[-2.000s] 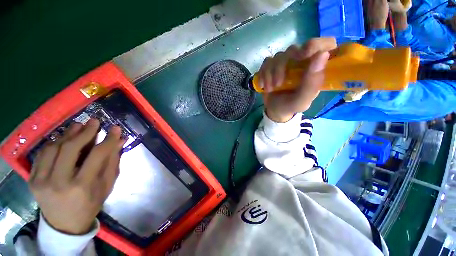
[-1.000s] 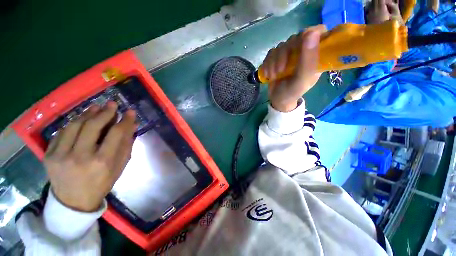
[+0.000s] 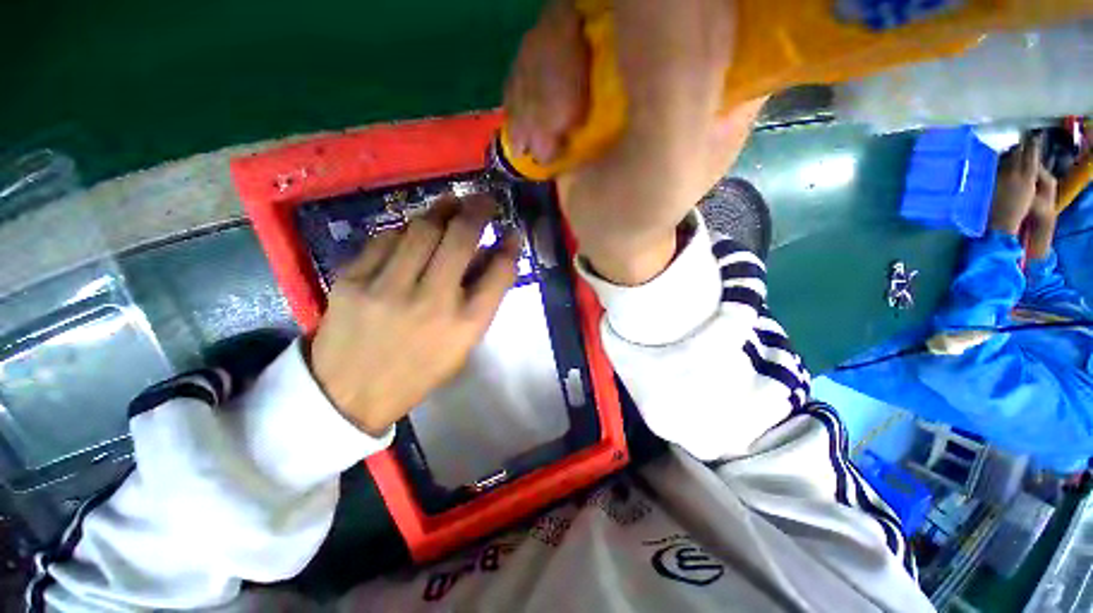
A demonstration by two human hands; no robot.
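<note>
The open tablet (image 3: 497,395) lies in the red-orange holder (image 3: 270,216), a large silver-white rectangle filling much of it. My left hand (image 3: 414,305) rests with its fingertips on the circuit board (image 3: 390,213) at the tablet's far end. My right hand (image 3: 647,132) grips the yellow-orange electric screwdriver (image 3: 815,48). The driver's nose is over the far right corner of the board; its tip is mostly hidden, so contact cannot be told. The round dark screw plate (image 3: 737,216) is partly hidden behind my right wrist and sleeve.
Clear plastic trays (image 3: 78,383) lie left of the holder. A dark green belt (image 3: 240,72) with a pale metal edge runs along the far side. A blue bin (image 3: 949,180) and small silvery pieces (image 3: 901,285) are on the bench at right, near a person in blue (image 3: 1019,347).
My right hand moved the screwdriver from the screw plate leftward to the board's corner. The view has shifted, so the holder appears further right and turned. My left hand stays on the board.
</note>
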